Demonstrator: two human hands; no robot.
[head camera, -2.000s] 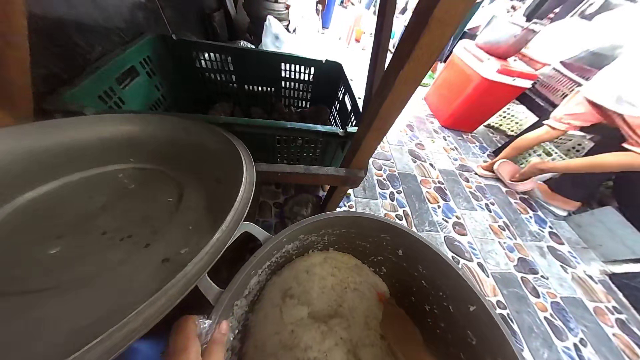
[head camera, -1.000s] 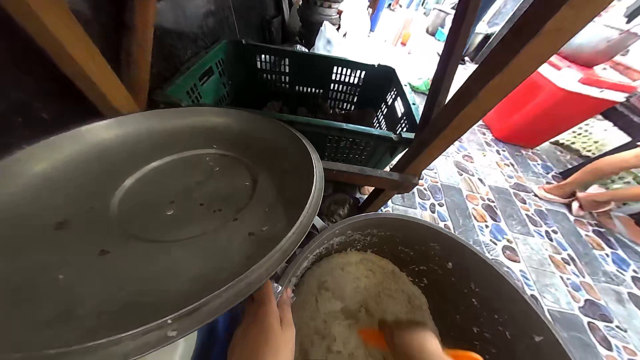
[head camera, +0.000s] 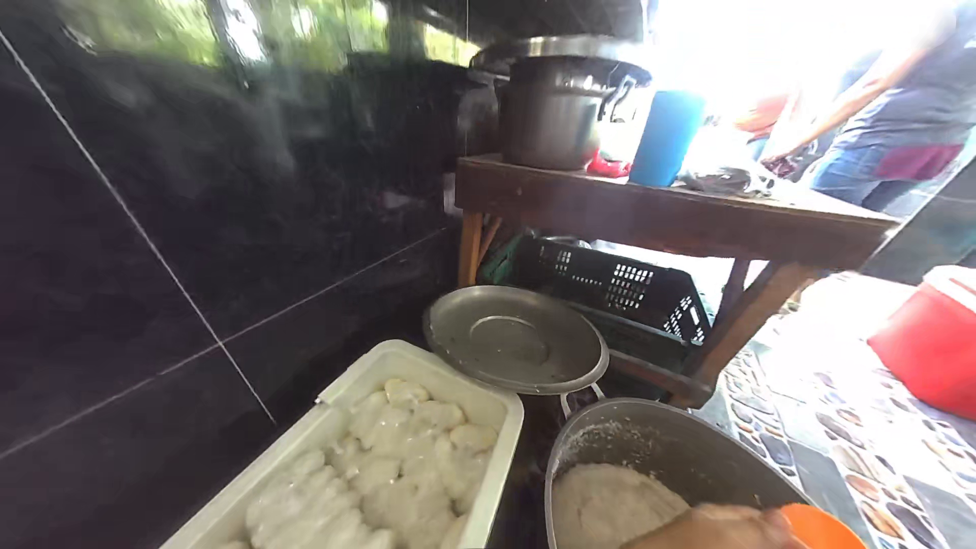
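Observation:
My right hand (head camera: 713, 526) is over the near part of a large grey metal pot (head camera: 698, 446), its fingers at the edge of an orange plastic item (head camera: 820, 528) whose full shape is cut off. Inside the pot lies a pale doughy mass (head camera: 614, 503), with white residue on the wall. My left hand is out of view. A round metal lid (head camera: 515, 339) rests beyond the pot, beside a white plastic tub (head camera: 499, 465) that holds pale, wet, rounded pieces (head camera: 412, 450).
A wooden table (head camera: 648, 217) carries a big lidded pot (head camera: 549, 114) and a blue plastic container (head camera: 667, 137). Beneath it sits a dark green crate (head camera: 610, 286). Black tiled wall (head camera: 267, 213) at left; red cooler (head camera: 930, 343) and a standing person (head camera: 900, 122) at right.
The view has swung up and left, bringing the tub and tabletop into sight. My left hand, earlier at the lid's edge, has left the view. The orange item now shows above the pot's near rim.

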